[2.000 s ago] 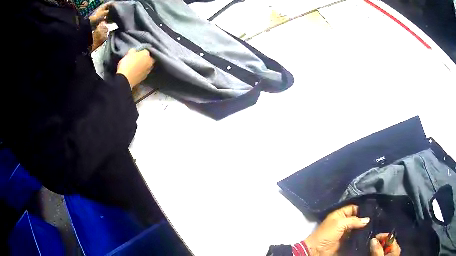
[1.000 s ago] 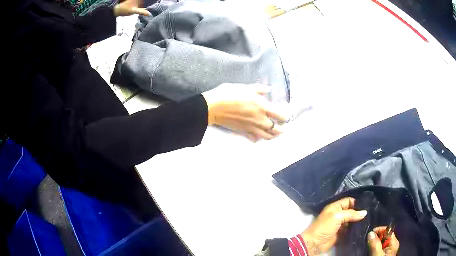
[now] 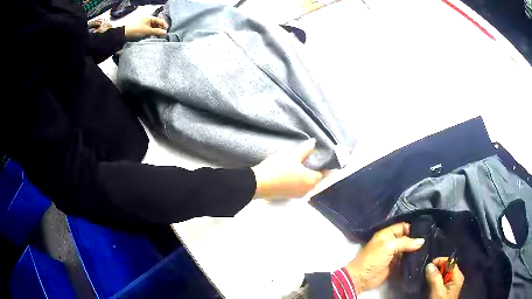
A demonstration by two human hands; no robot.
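A dark navy denim garment (image 3: 402, 169) with a grey-blue inside (image 3: 466, 181) lies at the lower right. It has a small pale label and a dark-rimmed oval opening. My left hand (image 3: 380, 257), with a red and white striped cuff, grips a dark section of it, thumb on top. My right hand (image 3: 444, 281), cut off by the bottom edge, holds small orange thread snips (image 3: 449, 267) with thin points up, just right of my left hand, over the dark cloth. The blades do not visibly touch a thread.
A person in black sleeves (image 3: 175, 190) handles a grey garment (image 3: 221, 87) at the upper left; one hand reaches close to my garment's left corner. The white table (image 3: 408, 70) has a red line at the far right. Blue bins (image 3: 111, 251) stand below left.
The other person's grey garment is turned and spread nearer, their hand now close to my garment. My garment sits slightly higher and further left in view. My hands keep nearly the same hold.
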